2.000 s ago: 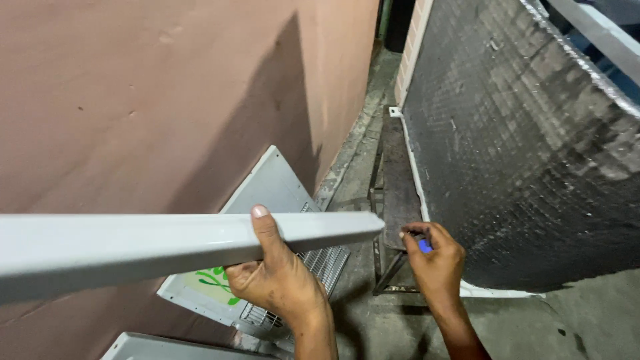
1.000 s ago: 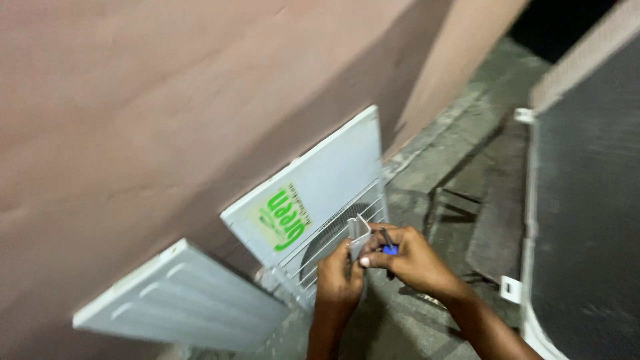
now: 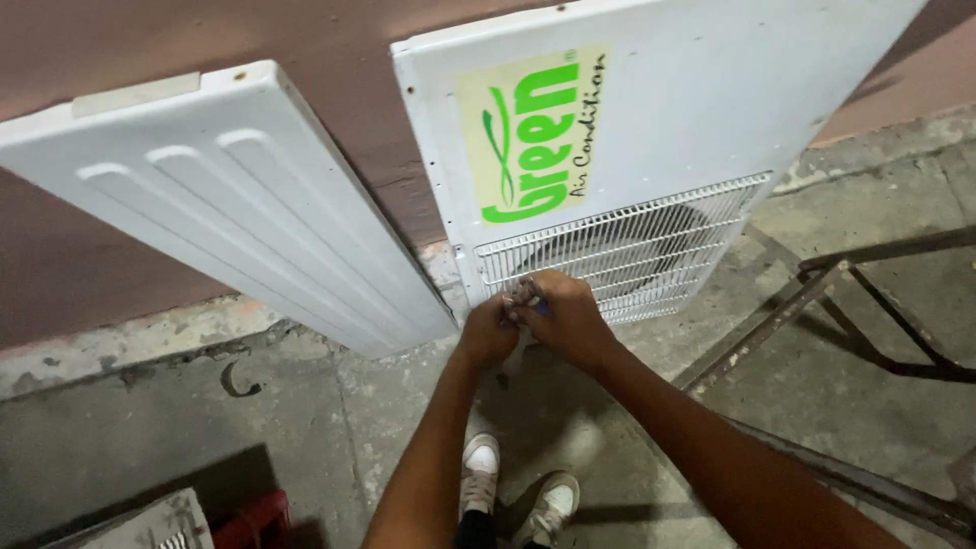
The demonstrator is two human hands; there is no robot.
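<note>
My left hand (image 3: 492, 332) and my right hand (image 3: 568, 313) meet in the middle of the view, fingertips together. Between them shows a cluster of small metallic pieces (image 3: 524, 293), too small to name surely, perhaps screws. A small blue object (image 3: 542, 306) is tucked in my right hand, mostly hidden by its fingers. The left fingers are curled, and what they grip is hidden. Just beyond the hands stands a white metal air conditioner front panel (image 3: 671, 114) with a wire fan grille (image 3: 648, 244), leaned on the wall.
A white ribbed metal panel (image 3: 221, 183) leans on the pink wall (image 3: 335, 46) at left. A rusty metal frame (image 3: 770, 328) stands on the concrete floor (image 3: 290, 427) at right. My shoes (image 3: 482, 457) are below. A red object (image 3: 255, 518) and a worn board-like object (image 3: 152, 526) lie lower left.
The long white metal piece held in my left hand two seconds ago is out of view. My hands have come together. The view has swung left and down onto the floor.
</note>
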